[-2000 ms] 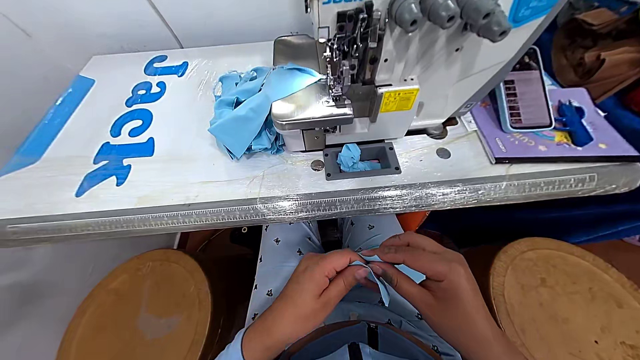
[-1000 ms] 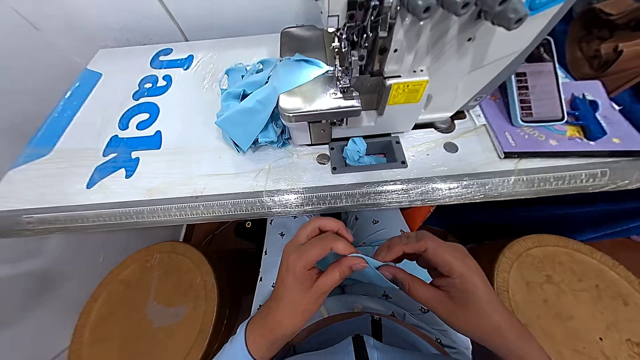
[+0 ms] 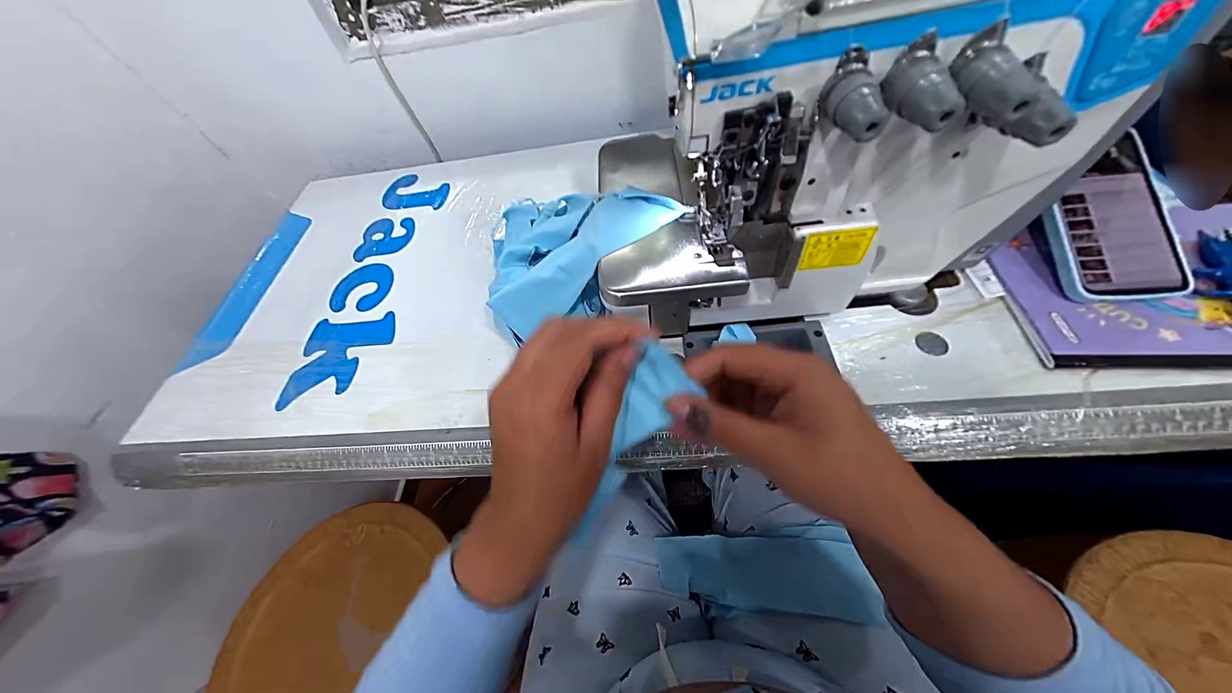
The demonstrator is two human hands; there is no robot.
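Observation:
My left hand (image 3: 568, 423) and my right hand (image 3: 784, 414) hold a light blue fabric piece (image 3: 647, 397) between them, raised over the front edge of the table. The hands are a little blurred. Behind them stands a Jack overlock sewing machine (image 3: 905, 183). A pile of light blue fabric (image 3: 553, 260) lies left of its presser foot, one end reaching onto the metal cloth plate (image 3: 674, 265). Another light blue piece (image 3: 770, 573) lies across my lap. A blue scrap (image 3: 737, 334) shows in the grey recessed tray, partly hidden by my right hand.
A measuring scale runs along the table's front edge (image 3: 337, 460). At right, a phone (image 3: 1116, 226) lies on a purple notebook (image 3: 1049, 322), beside a blue clip-like object (image 3: 1215, 255). Round wooden stools stand below at left (image 3: 318, 597) and right (image 3: 1165, 597).
Both hands have risen from above my lap to the table's front edge, with blue fabric between them. The view has shifted, showing more of the machine and the wall.

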